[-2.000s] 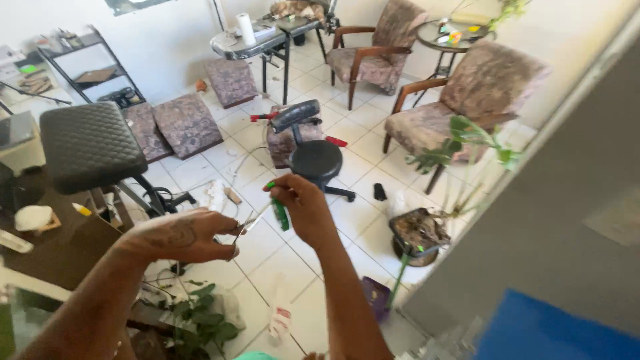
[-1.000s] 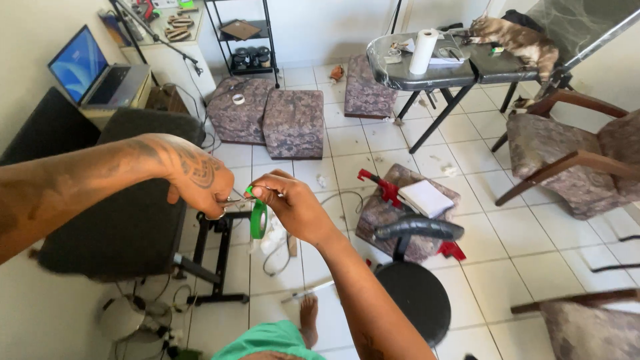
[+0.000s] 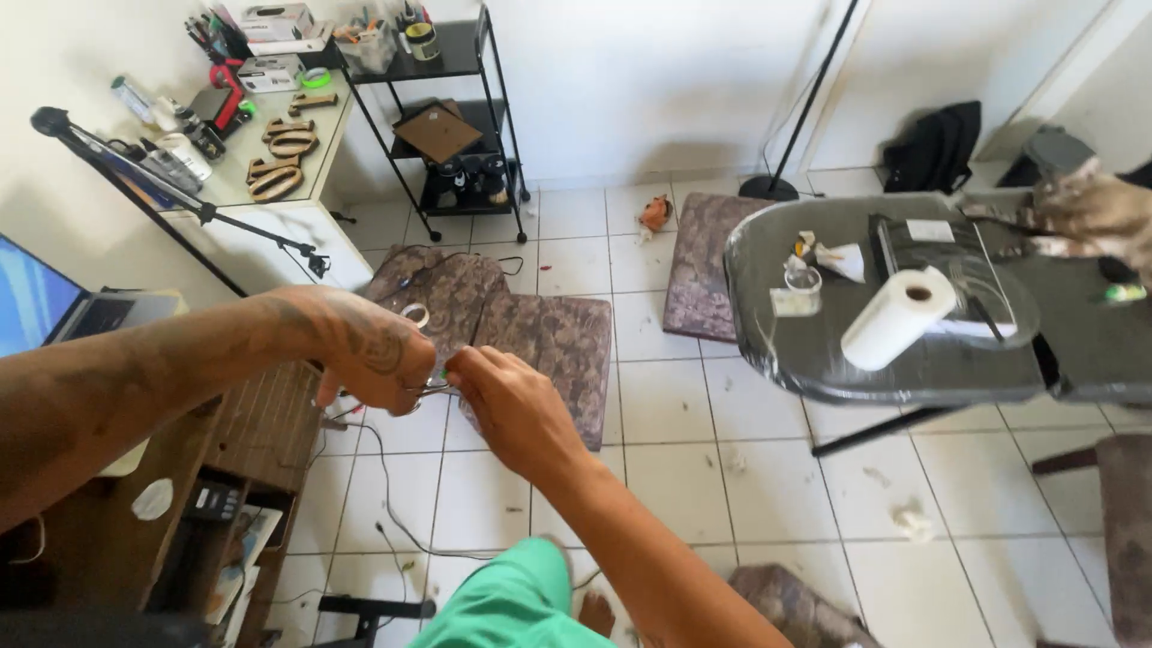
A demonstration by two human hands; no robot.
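My left hand point(image 3: 382, 360), on a tattooed arm coming in from the left, is closed around the handles of metal scissors point(image 3: 435, 389). Their tips point right and meet the fingertips of my right hand point(image 3: 508, 400). Thumb and fingers of that right hand pinch something small and green point(image 3: 444, 373); most of it is hidden behind the fingers. Both hands are close together above patterned cushions point(image 3: 549, 346), where a roll of pale tape point(image 3: 415, 314) lies.
At right stands a plastic-wrapped black table point(image 3: 774, 351) with a paper towel roll point(image 3: 900, 317) and a cat point(image 3: 1089, 211). A black shelf cart point(image 3: 423, 67), glass-topped desk point(image 3: 324, 162), laptop point(image 3: 108, 315) and microphone arm point(image 3: 180, 193) are at left. Cables point(image 3: 391, 495) cross the tiled floor.
The view has swung widely across the room. The green strip that hung below my right hand earlier now shows only as a small bit at the fingertips.
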